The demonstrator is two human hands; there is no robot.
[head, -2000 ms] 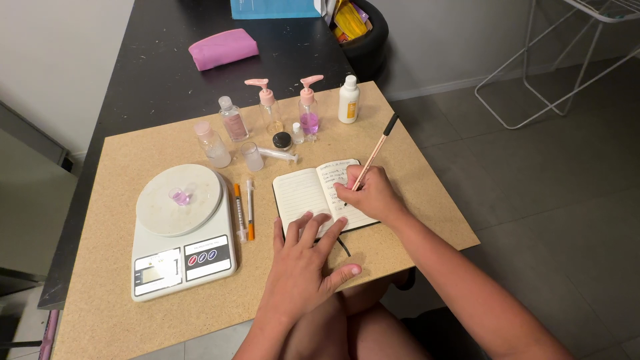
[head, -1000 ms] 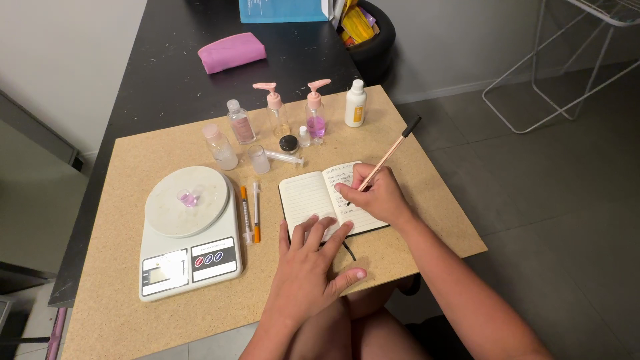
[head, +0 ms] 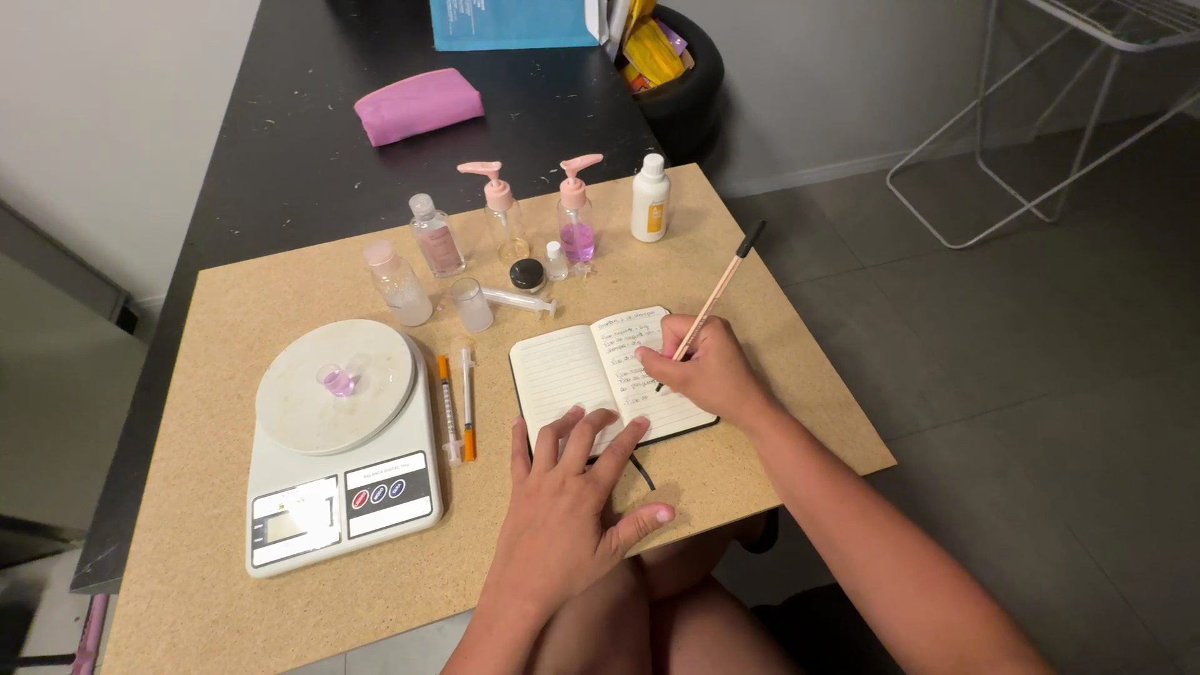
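Note:
My right hand [head: 712,370] grips a pen [head: 714,298] with a black end, its tip on the handwritten right page of a small notebook [head: 567,375]. My left hand [head: 581,487] lies with fingers spread over the notebook's lower edge and holds nothing. Left of it, a white digital kitchen scale [head: 389,450] bears a small clear cup [head: 337,380] of pinkish-purple liquid. Two thin syringes with orange parts [head: 447,408] lie between scale and notebook. Behind the notebook are a larger clear syringe [head: 514,300], a small cup [head: 472,306] and a round black lid or jar [head: 527,274].
Pump bottles with pink heads [head: 577,220], a white bottle [head: 651,202] and clear bottles [head: 437,239] stand along the back of the particle board [head: 309,272]. A pink pouch [head: 419,105] lies on the black table [head: 309,122]. A folding rack [head: 1022,197] stands at the right.
My right hand and the pen have moved slightly lower on the right page. My left hand stays at the notebook's lower edge.

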